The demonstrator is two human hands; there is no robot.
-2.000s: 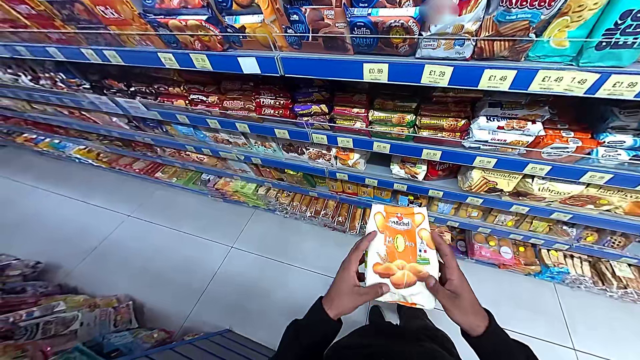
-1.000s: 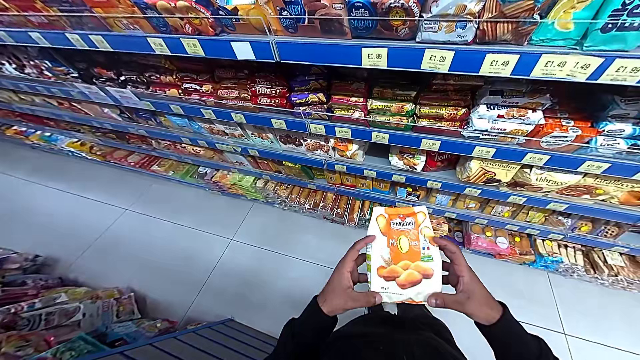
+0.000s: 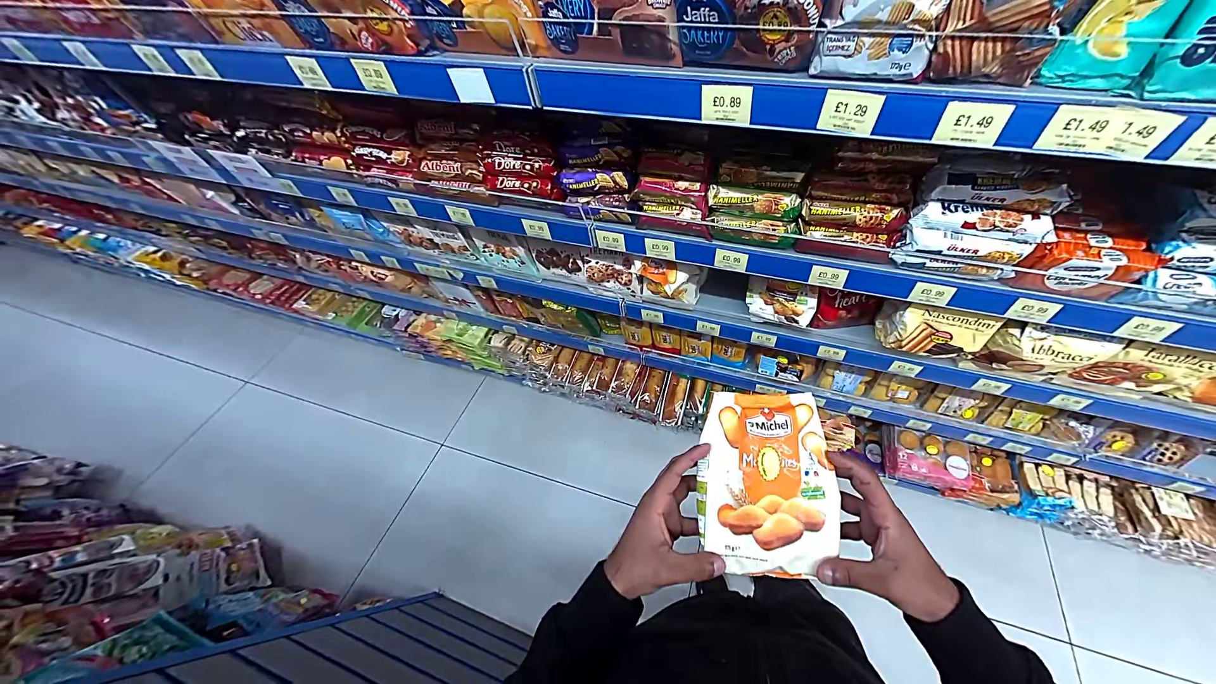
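Observation:
A white and orange packet of St Michel madeleines (image 3: 771, 484) is held upright in front of my body, its printed front turned up to the camera. My left hand (image 3: 665, 527) grips its left edge, thumb near the bottom corner. On the right edge, my right hand (image 3: 888, 541) holds it the same way. The fingertips behind the packet are hidden. Beyond it, the lower shelves carry wrapped cakes and biscuits, among them a cream-coloured biscuit bag (image 3: 936, 328) and a small white packet (image 3: 781, 300) beside a dark gap.
Long blue-edged shelves (image 3: 608, 90) with price tags run across the aisle, full of biscuit packets (image 3: 755, 201). Grey floor tiles (image 3: 313, 427) lie below. At the lower left are a dark slatted shelf (image 3: 380, 646) and a pile of bagged sweets (image 3: 123, 589).
Both hands keep hold of the packet. Its front, tilted and partly glared two seconds ago, now faces the camera more squarely. The view has shifted slightly.

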